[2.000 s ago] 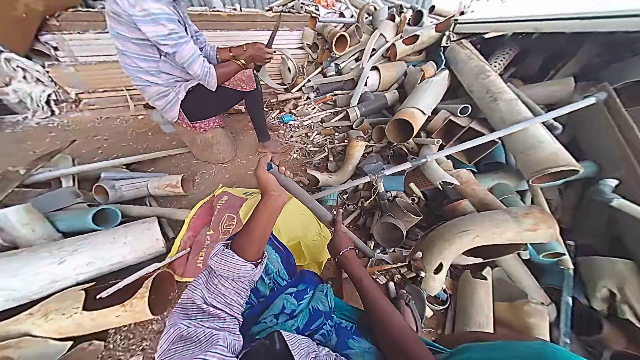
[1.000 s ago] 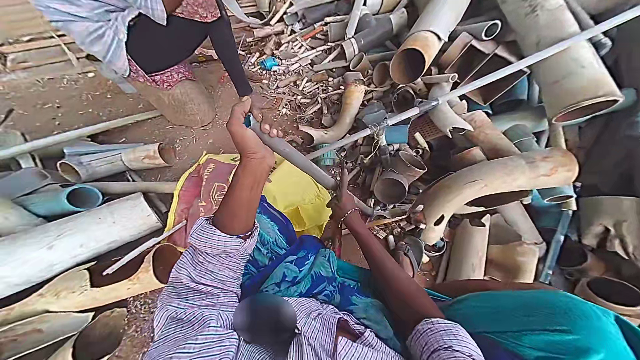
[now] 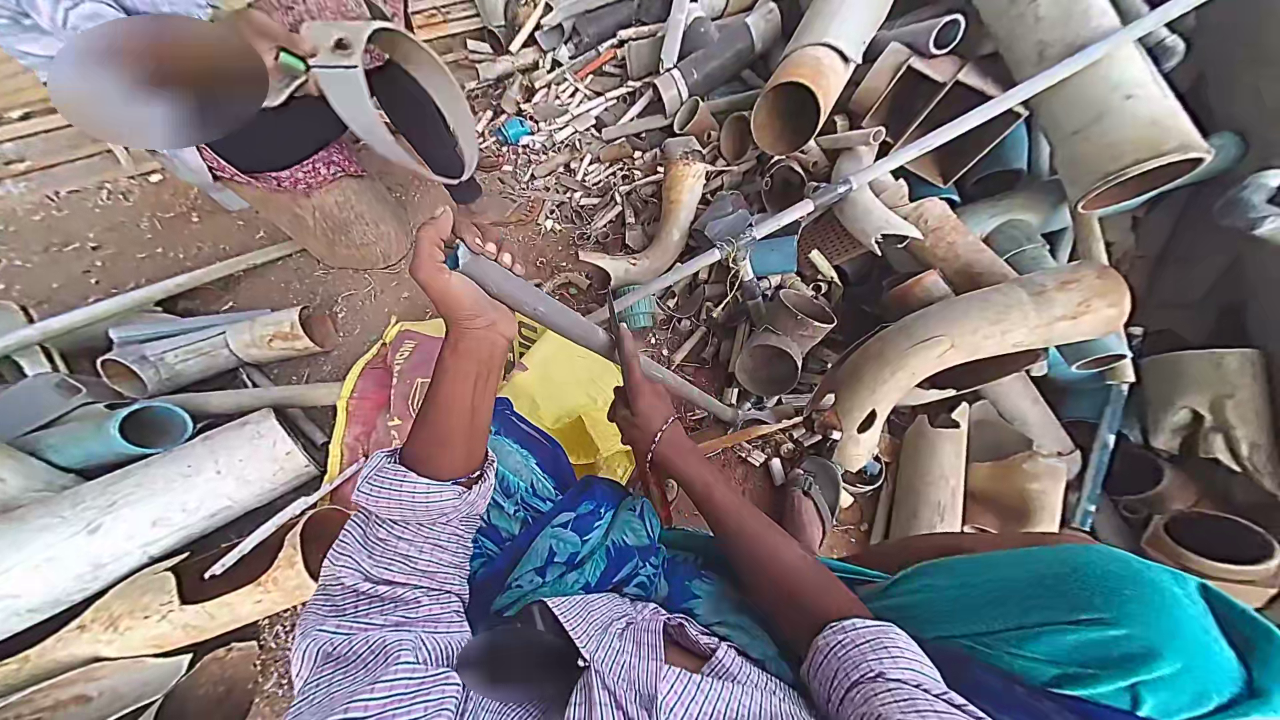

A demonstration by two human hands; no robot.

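Observation:
My left hand (image 3: 460,280) is closed around the upper end of a grey plastic pipe (image 3: 540,302), where a bit of blue shows at the end. The pipe slants down to the right across my front. My right hand (image 3: 643,408) grips a dark, narrow blade tool (image 3: 614,325), its tip pointing up and its blade against or just beside the pipe's middle; contact is hard to tell. The tool's handle is mostly hidden in my fingers. Under my forearms lies a yellow and red printed sack (image 3: 565,385), beside blue patterned cloth on my lap.
Scrap pipes and bends, among them a large curved pipe (image 3: 985,325), pile up at the right. A long thin pale pipe (image 3: 930,130) crosses them. More pipes, including a white one (image 3: 150,510), lie left. A co-worker sits at upper left beside a cut pipe ring (image 3: 385,100).
The view has moved closer to the work and down. The co-worker, who held a long blade two seconds ago, now has a pipe ring near the hands. My hands still hold the pipe and the tool.

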